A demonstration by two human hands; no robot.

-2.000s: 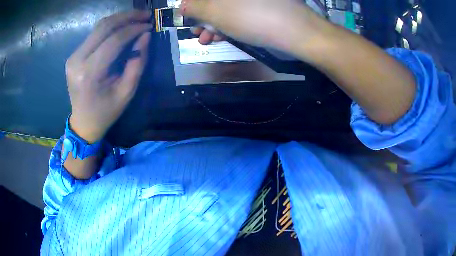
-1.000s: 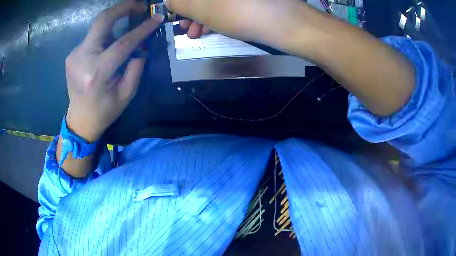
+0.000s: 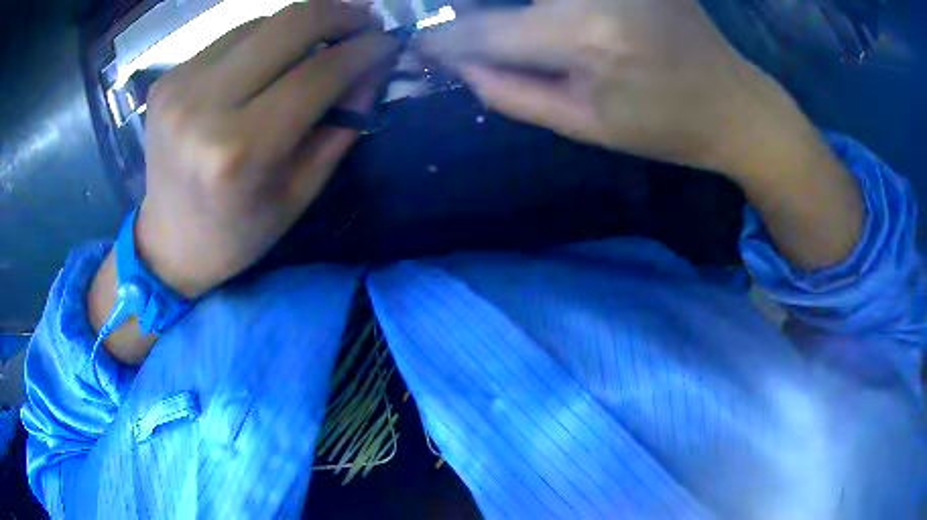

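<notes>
The open tablet point(image 3: 188, 36) lies at the top left, tilted in the picture, with its silver-white interior partly showing. My left hand point(image 3: 254, 132) reaches over it, fingers bent and pointing right. My right hand point(image 3: 610, 81) comes from the right, its blurred fingertips close to my left fingertips at the top middle. Small pale and dark parts show between the fingertips, too blurred to name. Whether either hand holds something cannot be told. The flex cable cannot be made out.
A blue wrist strap point(image 3: 137, 289) is on my left wrist. The dark-green bench surface point(image 3: 41, 173) shows at the left. The blue striped smock point(image 3: 569, 376) fills the lower part. Small pale specks show on the dark area below the hands.
The view has shifted, and the tablet now appears further left and tilted. My left hand has moved right over it. My right hand has swung so its fingers meet my left fingers.
</notes>
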